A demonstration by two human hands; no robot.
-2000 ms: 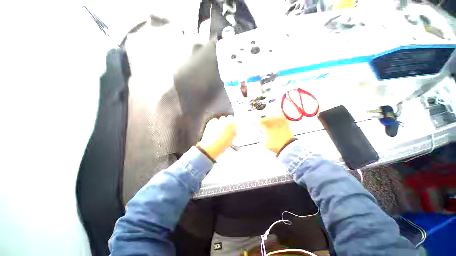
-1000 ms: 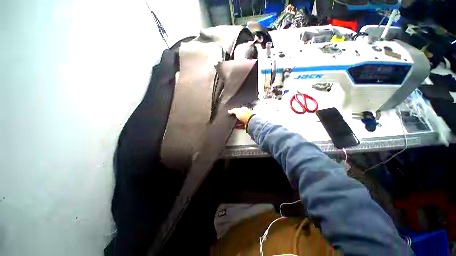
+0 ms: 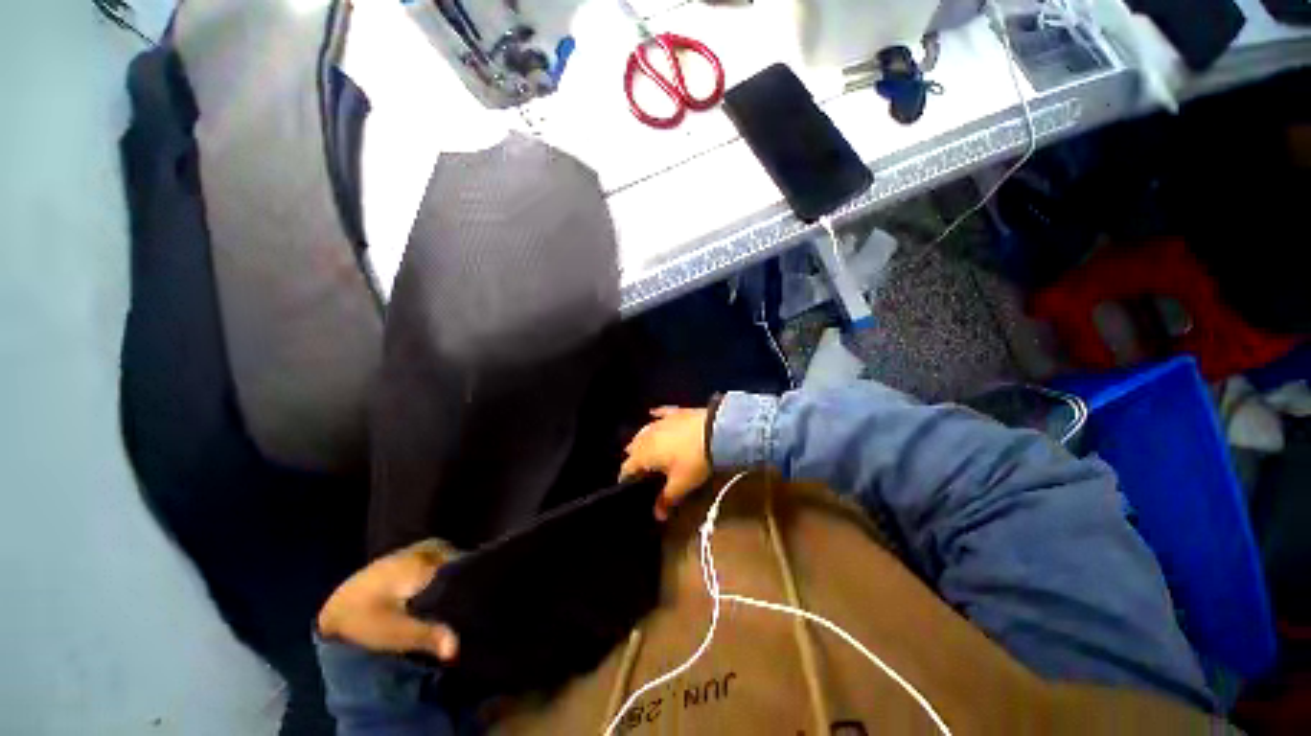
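A dark grey-brown fabric piece (image 3: 503,259) lies from the machine foot over the table's front edge down to the lap. Its near end shows a black side (image 3: 554,590). My left hand (image 3: 385,604) grips the left part of this black end, thumb on top. My right hand (image 3: 673,457) pinches its upper right edge close to my chest. The needle area (image 3: 511,65) is at the top and blurred; the fabric's far end lies just below it.
Grey and black cloth (image 3: 273,230) is heaped at left. Red-handled scissors (image 3: 673,81), a smartphone (image 3: 798,141) and keys (image 3: 903,84) lie on the white table (image 3: 690,216). A blue bin (image 3: 1172,489) stands at right. A white earphone cord (image 3: 715,554) hangs over my chest.
The view has tilted down toward the lap. My left hand has come into view holding the fabric's near end. My right hand has moved from beside the foot down to that end.
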